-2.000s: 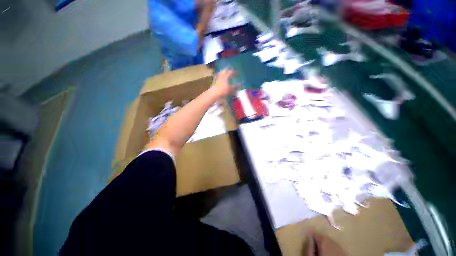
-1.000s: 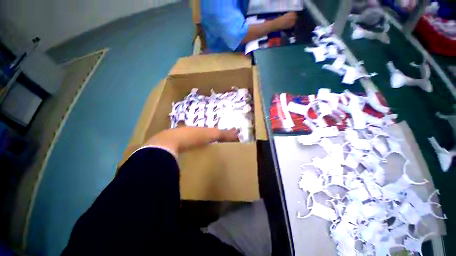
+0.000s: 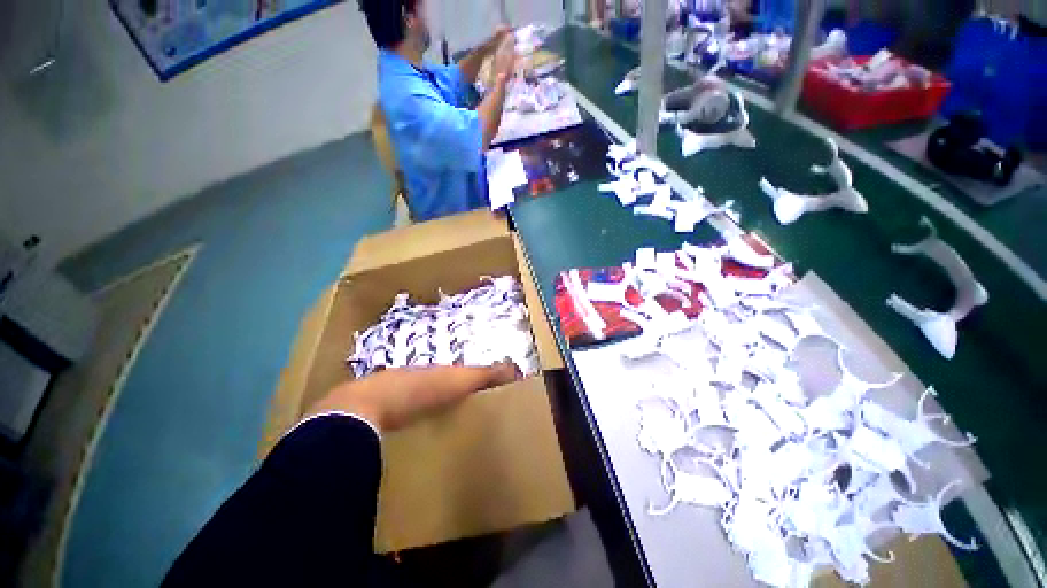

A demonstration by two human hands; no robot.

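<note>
My left hand [image 3: 419,394] reaches over the near wall of the open brown carton [image 3: 471,471]. Its fingertips are at the near right corner of the white yokes [image 3: 442,333] lying in rows inside. The fingertips are partly hidden, so I cannot tell whether they hold a piece. A large tangled pile of white yokes [image 3: 792,436] lies on a pale sheet [image 3: 614,396] on the bench to the right. Some yokes lie over a red and blue printed sheet [image 3: 586,322] at the pile's far end. My right hand is not in view.
A person in blue [image 3: 431,132] works at the bench beyond the carton. White cat-ear headbands [image 3: 947,287] lie on the green belt [image 3: 873,253]. A metal post [image 3: 652,80] stands beside the belt. A red bin [image 3: 873,98] with white parts is across it.
My left hand went from above the carton's far right corner down to its near side, and has stayed there since. The view has tilted up, showing more of the line.
</note>
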